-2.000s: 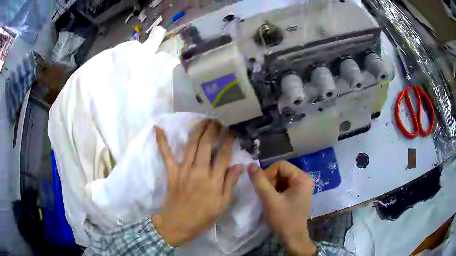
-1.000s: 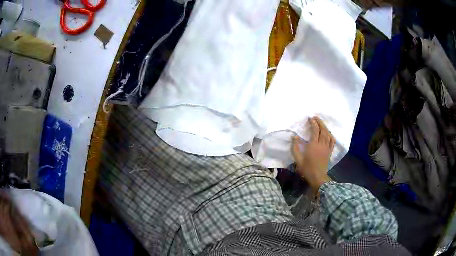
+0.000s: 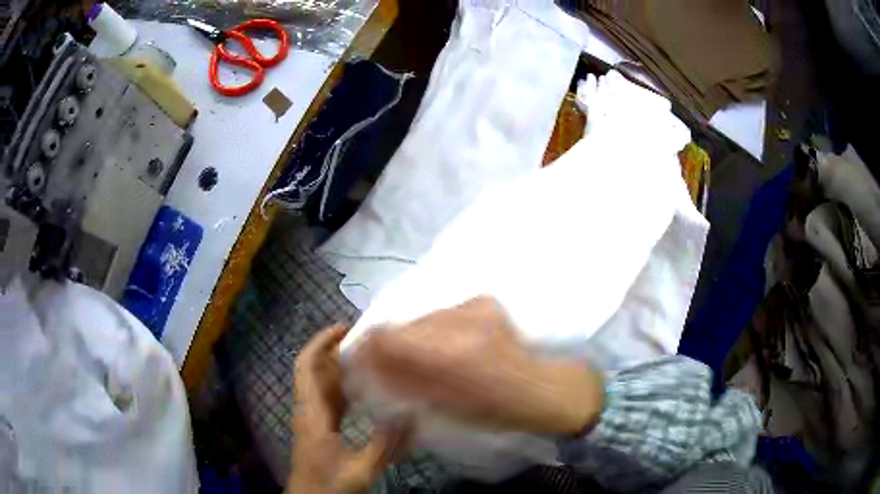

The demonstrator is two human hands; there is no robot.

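Observation:
A bright white fabric piece (image 3: 550,232) stretches from the stack at the right down to my hands over my lap. My right hand (image 3: 463,367) is blurred and holds its near end. My left hand (image 3: 338,425) is beside it at the lower centre, fingers curved at the fabric's edge; its grip is unclear. More white cut pieces (image 3: 473,116) lie flat under and beyond the lifted one. The bunched white fabric (image 3: 87,386) lies at the lower left by the overlock machine (image 3: 106,154).
Red-handled scissors (image 3: 236,58) lie on the machine table (image 3: 227,145). A blue plate (image 3: 169,260) with white lint is below the machine. Dark cloth with loose threads (image 3: 343,135) hangs at the wooden edge. Brown pieces (image 3: 685,48) and draped brownish cloth (image 3: 830,289) are at the right.
The view has turned from the machine to the right. My right hand has taken hold of a white piece and drawn it towards my lap. My left hand has left the bunched fabric and joined it.

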